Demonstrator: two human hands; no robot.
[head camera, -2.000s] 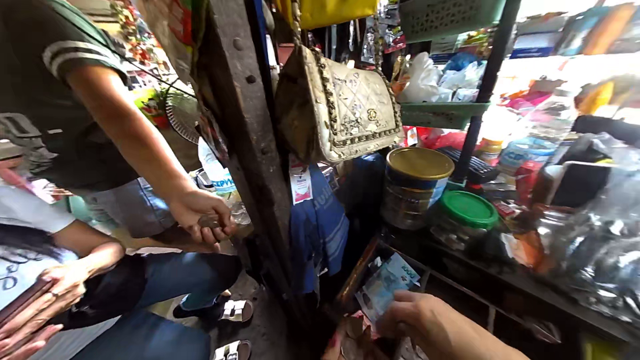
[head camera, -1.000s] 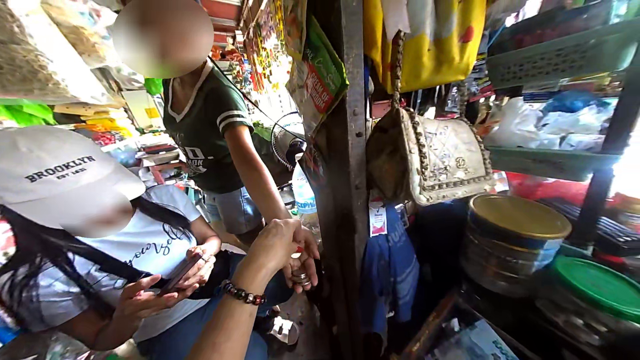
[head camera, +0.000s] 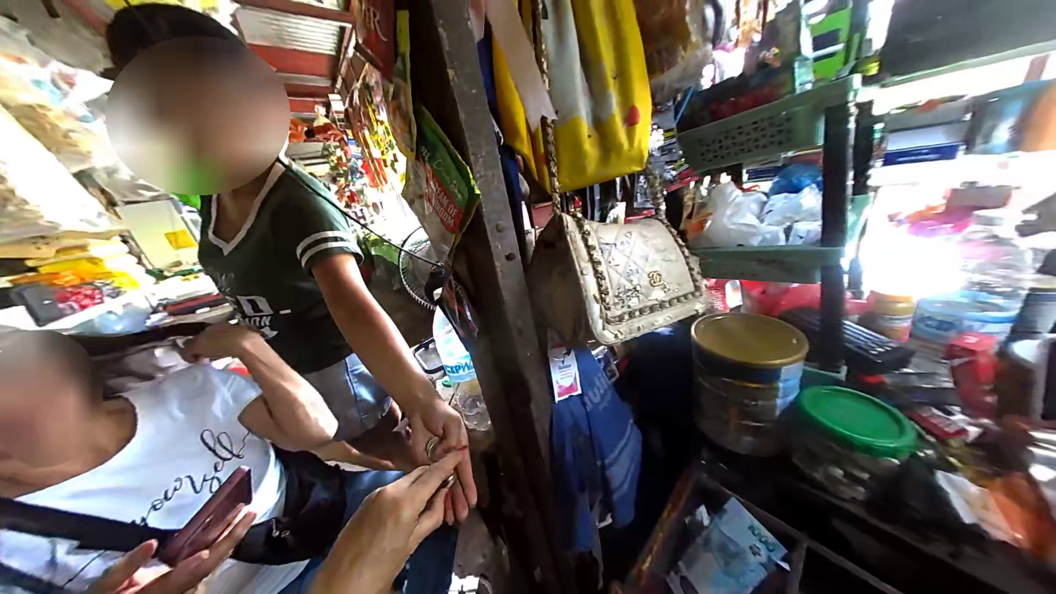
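Observation:
My left hand (head camera: 392, 516) reaches up from the lower middle, its fingertips touching the hand (head camera: 445, 454) of a standing person. Coins (head camera: 431, 447) show at that person's fingers and by my fingertips; whether my fingers grip one is unclear. My right hand is out of view. At the lower right, a blue banknote (head camera: 730, 549) lies in a compartment of a dark wooden drawer or box (head camera: 672, 520). Behind it stand a jar with a gold lid (head camera: 749, 342) and a container with a green lid (head camera: 856, 422).
A seated person in a white shirt (head camera: 157, 429) holds a phone (head camera: 206, 516) at the lower left. A dark upright post (head camera: 495, 272) divides the view. Beside it hang a quilted handbag (head camera: 635, 276) and blue cloth (head camera: 598, 450). Green shelf baskets (head camera: 763, 128) stand at the right.
My right hand was at the banknotes two seconds ago and has left the view. My left hand has reached the standing person's hand. The seated person has raised one arm. The view has swung left.

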